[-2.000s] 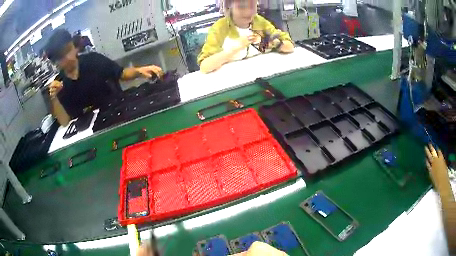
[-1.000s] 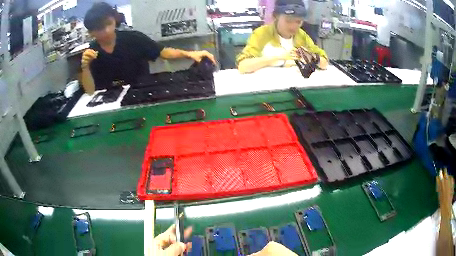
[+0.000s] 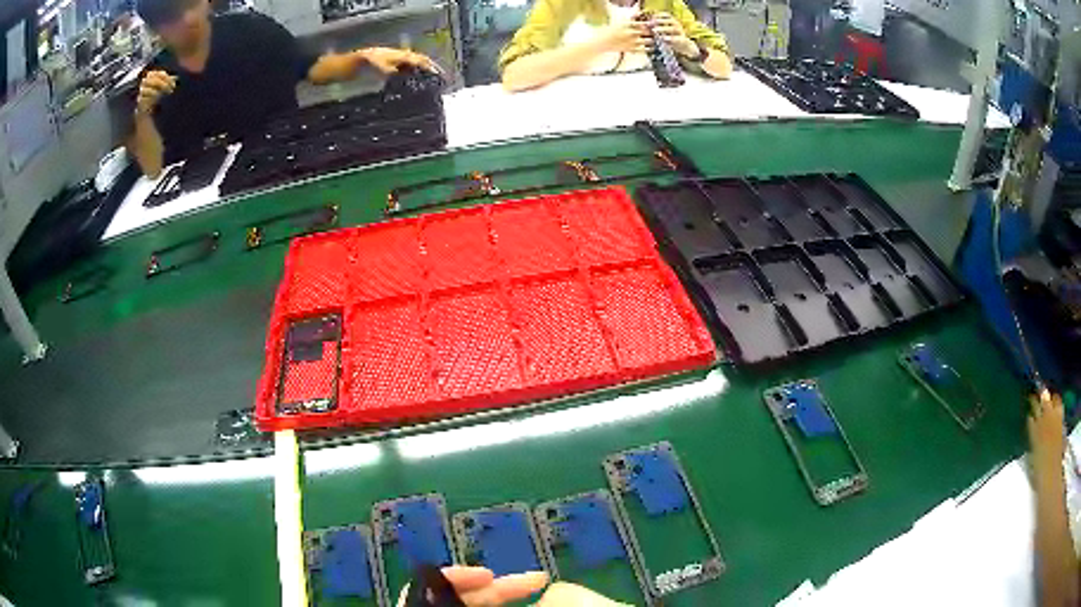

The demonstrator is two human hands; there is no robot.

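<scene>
Several grey phone middle frames with blue patches lie in a close row at the near side; one (image 3: 666, 519) is at the row's right end. My left hand (image 3: 492, 586) shows as fingers at the bottom edge, beside a small dark object (image 3: 429, 587) that I cannot identify. My right hand (image 3: 581, 596) is a cut-off, blurred patch close to its right. Both hands are below the row. Their grips are hidden. Two more blue-patched frames lie farther right, one (image 3: 816, 441) nearer and one (image 3: 945, 385) beyond it.
A red tray (image 3: 498, 291) holds one dark frame in its near left pocket. A black tray (image 3: 806, 267) adjoins it. Bare frames lie beyond on the green belt. Two people sit opposite. Another person's hand (image 3: 1048, 439) is at right. Yellow-white tape (image 3: 288, 510) runs toward me.
The view has shifted, so the trays appear higher and farther left. My left hand has moved right, close to my right hand. The thin upright item it held no longer shows clearly.
</scene>
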